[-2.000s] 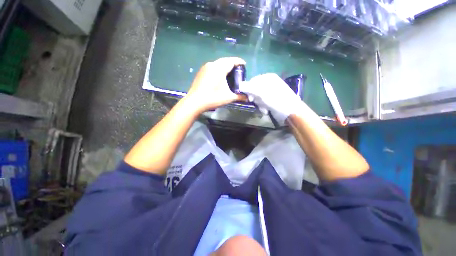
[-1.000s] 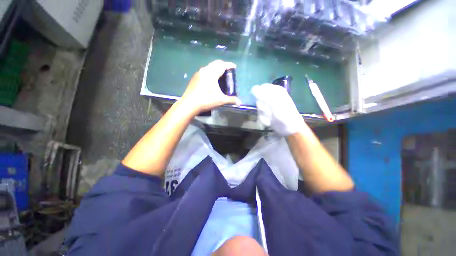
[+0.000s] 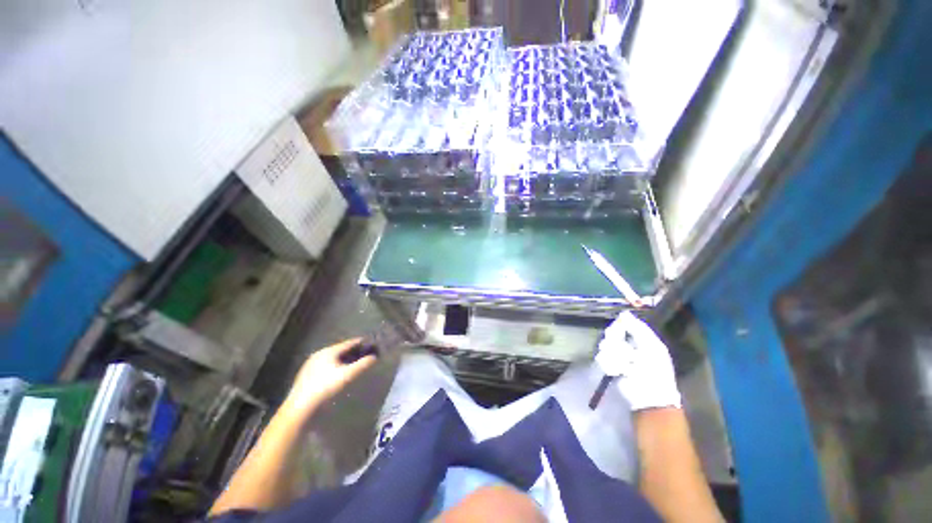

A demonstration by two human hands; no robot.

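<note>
My bare left hand (image 3: 325, 376) is low at the left, off the bench, closed around a dark moulded part (image 3: 358, 352), which is blurred and partly hidden by my fingers. My right hand (image 3: 639, 363), in a white glove, is just below the bench's front right corner. A thin dark strip (image 3: 600, 392) sticks out below its fingers; the rest of the strip is hidden in the glove. A white-and-orange pen-like cutter (image 3: 611, 274) lies on the green bench top (image 3: 439, 252) at the right, just above the glove.
Two piles of clear trays (image 3: 424, 102) with dark parts stand at the bench's back under shiny film. A blue door frame (image 3: 751, 409) is at the right. A white cabinet (image 3: 291, 189) stands at the left, and a silver-edged case (image 3: 105, 449) at the lower left.
The view has lifted, showing the tray piles. My hands have moved apart and off the bench, the left one with a dark part. The black part that stood on the bench is no longer seen there.
</note>
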